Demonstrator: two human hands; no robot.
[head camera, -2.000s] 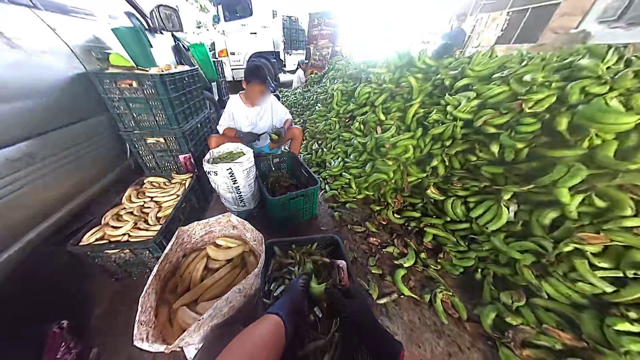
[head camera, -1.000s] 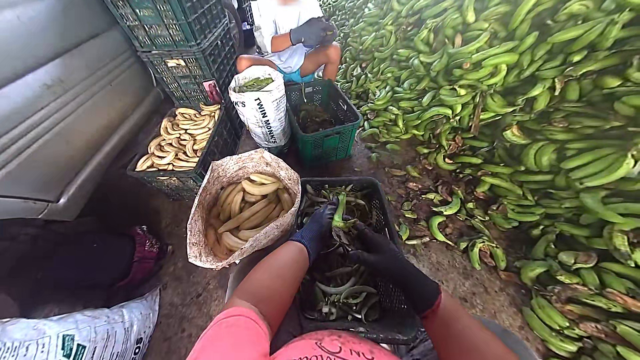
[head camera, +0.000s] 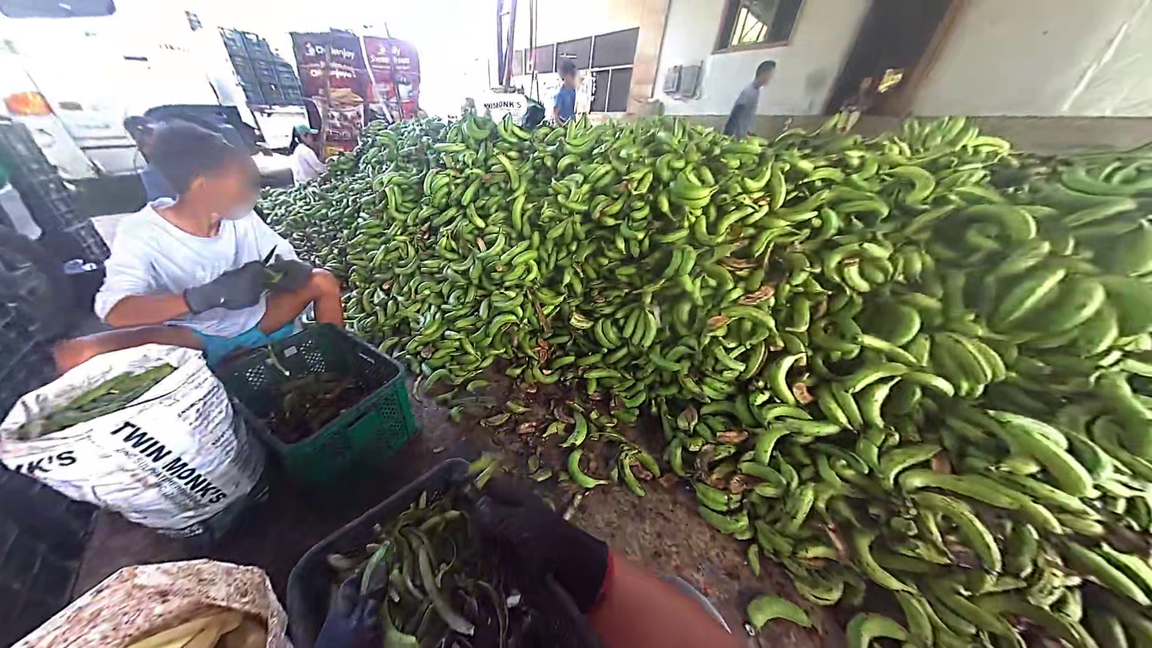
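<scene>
Both my hands wear dark gloves over a black crate (head camera: 310, 562) of green banana peels (head camera: 432, 567). At the crate's near left side is my left hand (head camera: 354, 612), cut off by the bottom edge, with its fingers against the peels. My right hand (head camera: 535, 540) is over the crate's right side, its back towards the camera. A green piece (head camera: 486, 470) shows at its fingertips; whether it is gripped cannot be told. Peeled bananas (head camera: 202, 630) lie in an open sack (head camera: 148, 594) at the lower left.
A large heap of green bananas (head camera: 675, 270) fills the middle and right. Past my crate stand a green crate (head camera: 369, 427) and a white sack (head camera: 171, 450) of green pieces. A seated co-worker (head camera: 207, 243) in gloves sits behind them. Loose bananas and scraps lie on the ground.
The view has swung up and right. The green banana seen between my hands a second ago no longer shows plainly there. My hands are now farther apart.
</scene>
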